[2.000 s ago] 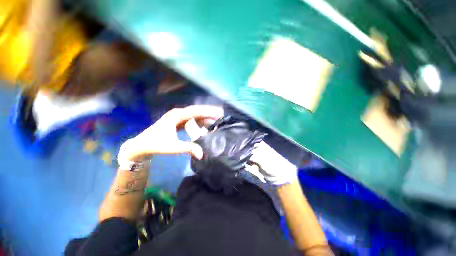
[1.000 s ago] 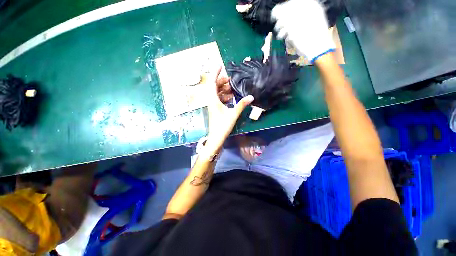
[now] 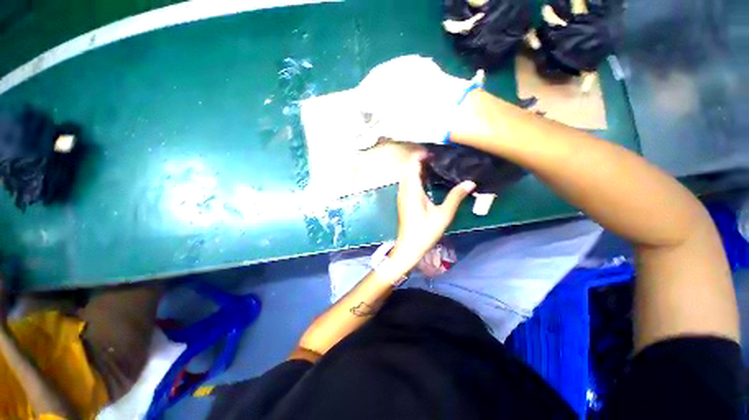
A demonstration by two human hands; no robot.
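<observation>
My left hand [image 3: 427,215], bare, is at the near edge of the bench with thumb and fingers around the left end of a black clump [image 3: 480,166]. A beige end sticks out of the clump beside my thumb. My right hand [image 3: 415,100], in a white glove with a blue cuff edge, is over the tan glue board [image 3: 328,160]. Its fingertips are hidden, so whether it holds anything does not show. My right forearm crosses above the clump and hides part of it.
Two black clumps with beige ends [image 3: 486,33] lie at the back right, by a second cardboard sheet [image 3: 575,102]. Another clump [image 3: 33,160] is at the far left. A grey metal surface [image 3: 682,98] is at right. Blue crates [image 3: 558,328] stand below; a person in yellow is lower left.
My right hand has moved left from the clumps at the back to over the glue board. My left hand stays at the near clump. Earlier, both hands held a black clump above my lap.
</observation>
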